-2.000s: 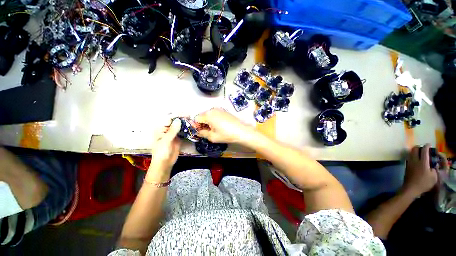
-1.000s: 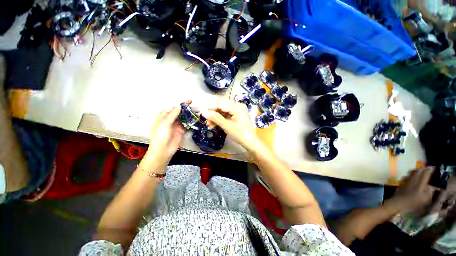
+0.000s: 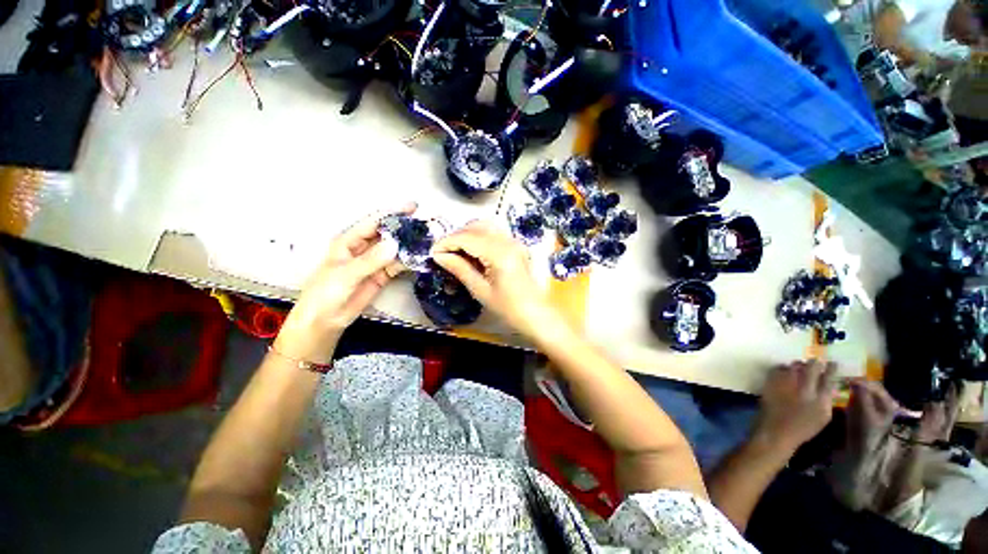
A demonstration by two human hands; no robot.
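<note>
My left hand (image 3: 352, 271) holds a camera module (image 3: 412, 238) by its edge, with the dark lens side showing upward. My right hand (image 3: 488, 265) is at the module's right side, fingertips pinched together; what they pinch is too small to tell, perhaps a lead. A black round camera housing (image 3: 446, 300) sits on the bench's near edge, just below the hands and partly covered by them. Loose camera modules (image 3: 571, 214) lie in a cluster to the right of my hands.
A housing with a round board (image 3: 477, 160) stands beyond my hands. Wired housings (image 3: 433, 65) fill the far side. Housings with boards (image 3: 715, 245) stand at right, below a blue bin (image 3: 748, 87). Another person's hands (image 3: 802, 400) and small modules (image 3: 813, 303) are farther right.
The view has shifted and turned. The module in my left hand now shows its lens side upward. My right fingers have moved close against its right side.
</note>
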